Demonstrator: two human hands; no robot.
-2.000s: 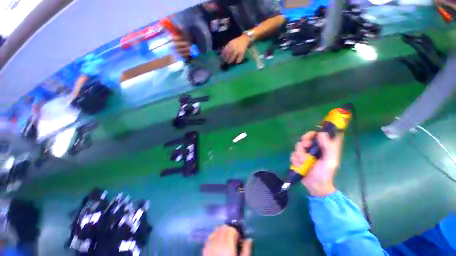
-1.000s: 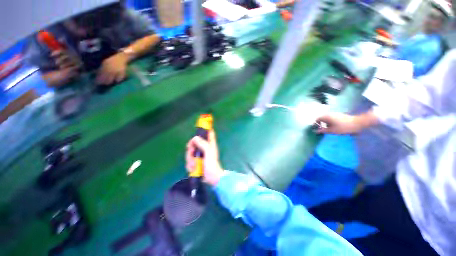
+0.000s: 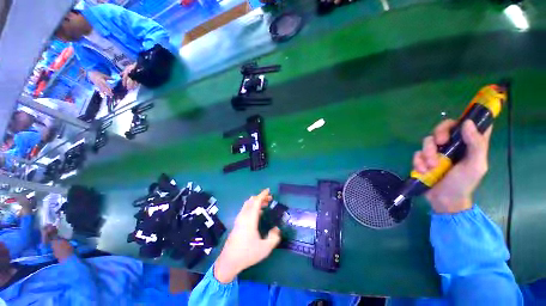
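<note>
My right hand is shut on the yellow and black electric screwdriver; its metal bit is over the round screw dish, at the dark screws on its right side. The black plastic frame lies left of the dish, its arms pointing left, with a silvery plate between them. My left hand is at the frame's left side, thumb and fingers around a small black part at the plate's left end. Whether the part is gripped or only touched is unclear.
A pile of black parts with white pieces lies left of my left hand. Two black frame assemblies lie beyond. A small white piece is on the green bench. The cord runs down at right. Other workers sit at left.
The view has swung back left. My left hand, out of view one second ago, now shows beside the frame. The screwdriver stays in my right hand, its bit still at the dish.
</note>
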